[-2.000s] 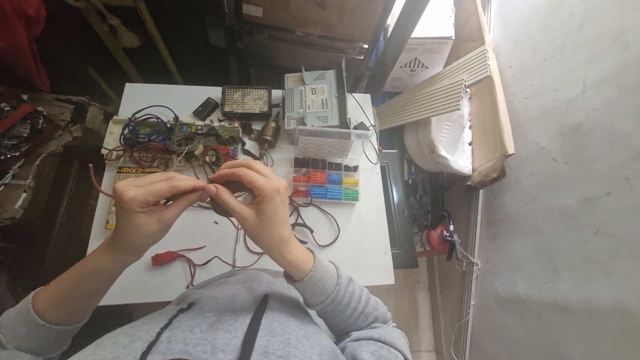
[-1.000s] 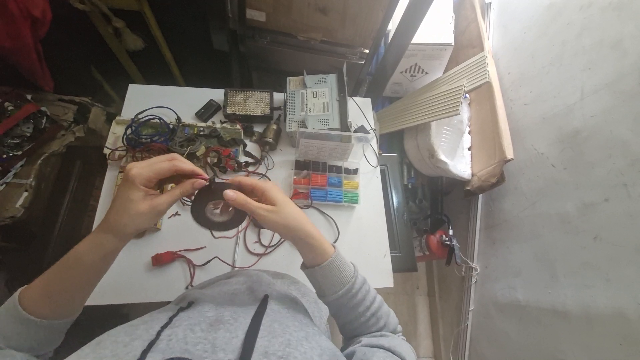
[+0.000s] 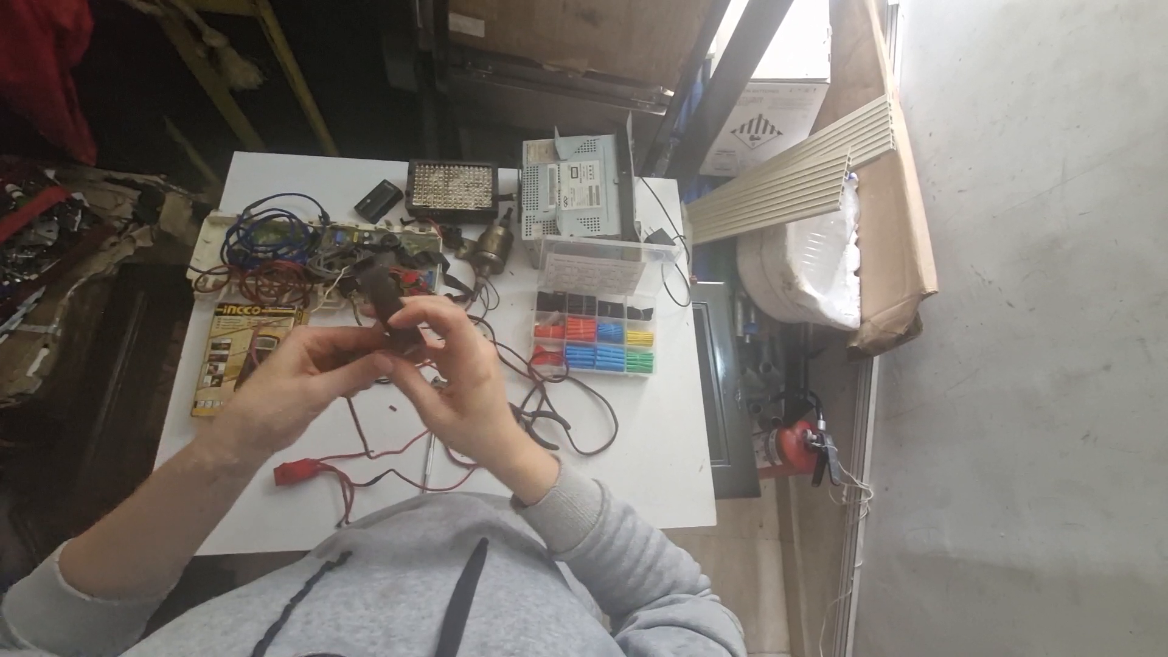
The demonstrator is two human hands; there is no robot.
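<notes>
Both hands meet over the white table's middle. My right hand [image 3: 461,383] is closed on a roll of black tape [image 3: 381,290], seen nearly edge-on and tilted. My left hand [image 3: 297,383] has its thumb and fingertips pinched against the roll's lower end; whether a wire is between them is hidden. Below the hands lies a red connector [image 3: 297,472] with red and dark wires. A yellow multimeter box [image 3: 219,365] is partly behind my left hand. Right of the hands, an open clear organizer case [image 3: 595,376] holds heat-shrink tubing in several colours.
A circuit board [image 3: 424,239] under tangled wires lies across the table's back left. Behind the hands stand an LED light panel [image 3: 452,190], a small motor [image 3: 493,246] and a metal device housing [image 3: 575,187]. Dark-handled pliers [image 3: 546,424] lie among cables right of my right hand.
The tape roll, seen flat-on below the hands one second ago, is now turned edge-on and raised above the fingers. Two seconds ago, a red wire stuck out left of my left hand.
</notes>
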